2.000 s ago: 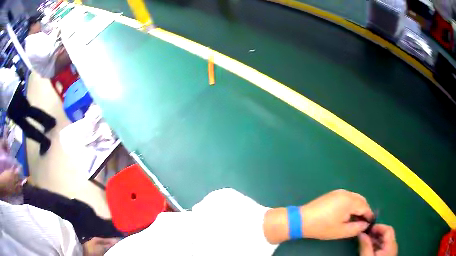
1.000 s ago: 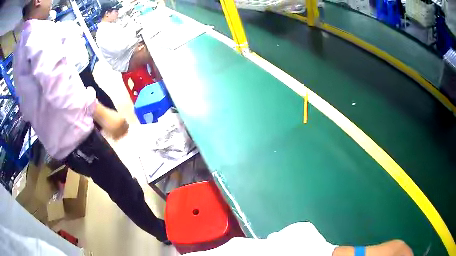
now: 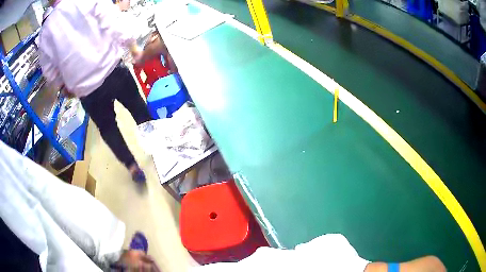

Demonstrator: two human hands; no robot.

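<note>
My left hand point(image 3: 421, 266), with a blue band point(image 3: 393, 267) on the wrist, is at the bottom right. The picture's edge cuts it off, and its fingers and anything in them are hidden. Faint thin lines show just right of it. My right hand is out of view. The green bench top point(image 3: 277, 133) lies in front of me. A short thin yellow-orange stick point(image 3: 335, 106) lies on it beside the yellow line point(image 3: 397, 141).
A red stool point(image 3: 214, 217) stands at the bench's near edge, with a blue stool point(image 3: 166, 91) farther up. Crumpled pale material point(image 3: 178, 133) lies on a low table. A person in pink point(image 3: 82, 48) is in the aisle; another's white sleeve point(image 3: 69, 207) is at lower left.
My view has turned left, and my hands have gone from fingers together over the bench to mostly or fully out of the picture. The person in pink has moved farther up the aisle.
</note>
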